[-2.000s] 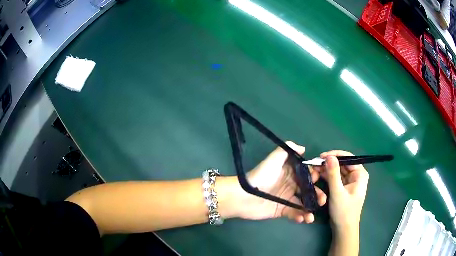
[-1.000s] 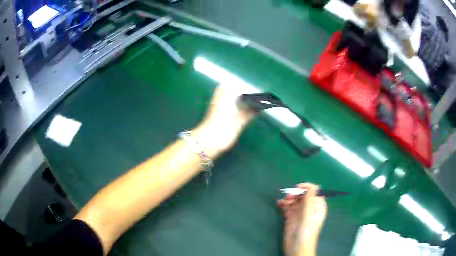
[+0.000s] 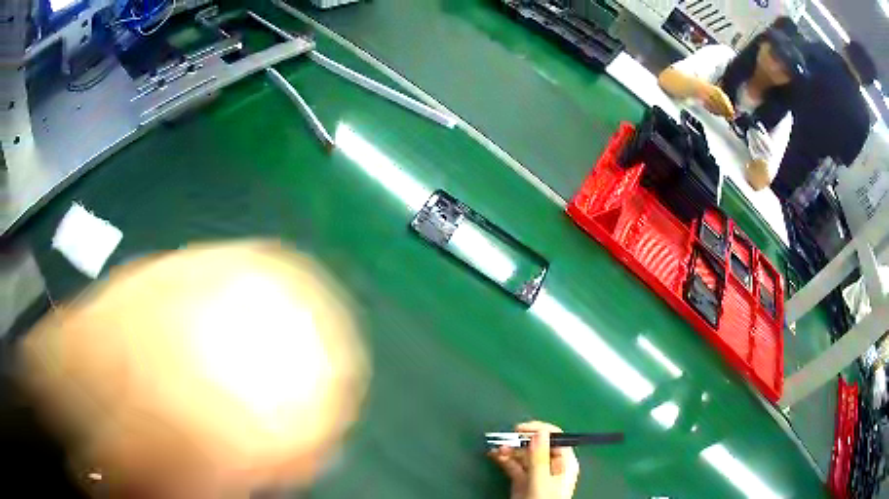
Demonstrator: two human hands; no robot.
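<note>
A black phone middle frame (image 3: 479, 248) lies flat on the green mat, beyond both hands, with its solid detailed end towards the upper left. My right hand (image 3: 542, 470) holds the tweezers (image 3: 585, 440) at the bottom centre, their silver points to the left and the black handle to the right. My left hand or arm (image 3: 210, 365) is a large blurred shape close to the camera at the lower left. Its fingers cannot be made out, and it is away from the frame.
A white wipe (image 3: 87, 240) lies at the left. Pale rails (image 3: 380, 89) lie beside the metal fixture (image 3: 185, 86) at the upper left. A red tray (image 3: 673, 278) with black parts stands at the right. A person (image 3: 760, 93) sits beyond it.
The phone middle frame has left my left hand and lies on the mat. My left arm has come back close to the camera. My right hand with the tweezers is lower in view; the view has shifted.
</note>
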